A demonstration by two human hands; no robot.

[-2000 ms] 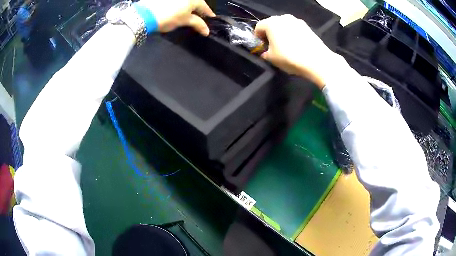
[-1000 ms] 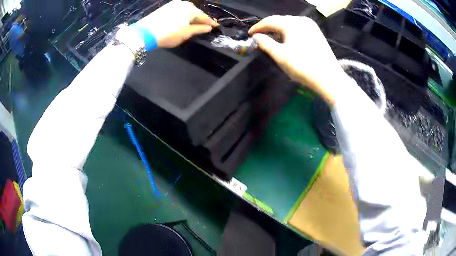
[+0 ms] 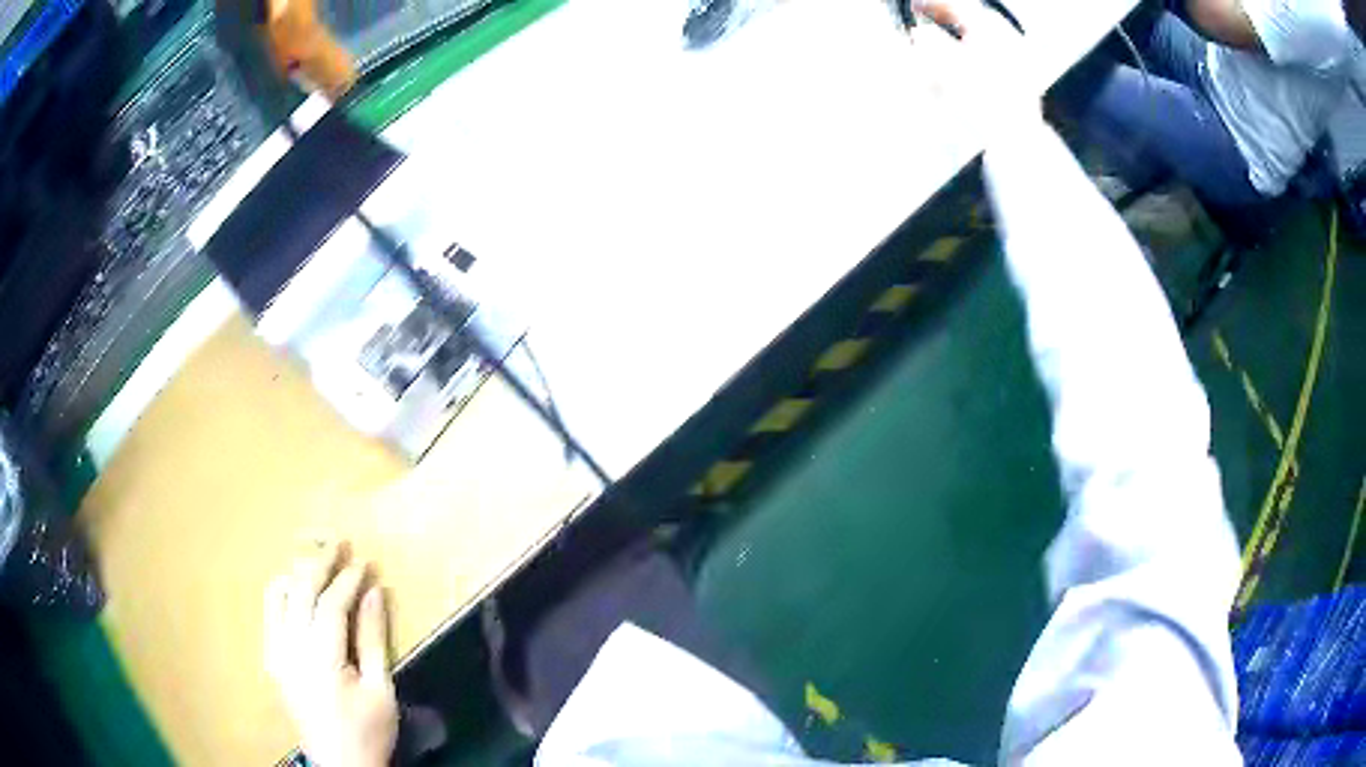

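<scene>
My left hand [image 3: 337, 652] lies on the brown cardboard sheet [image 3: 195, 495] at the lower left, fingers slightly apart, with nothing seen in it. My right arm reaches up and away over the white surface [image 3: 719, 195]. A few fingertips of my right hand [image 3: 939, 18] show at the top edge beside small dark things; the rest is washed out or cut off, so its hold is unclear. A white-grey box, possibly a screw feeder [image 3: 420, 345], with a dark top and small metal mechanism, stands beyond the cardboard.
An orange screwdriver body [image 3: 307, 45] is blurred at the upper left. A shiny clear and dark bundle [image 3: 716, 18] lies at the top edge. A dark blurred strip crosses before the feeder. A seated person [image 3: 1273, 90] is at the upper right. The bench edge runs diagonally above the green floor.
The view has swung right, away from the foam tray. Both hands have left the wrapped bundle there; my left hand is now on the cardboard and my right arm is stretched far out.
</scene>
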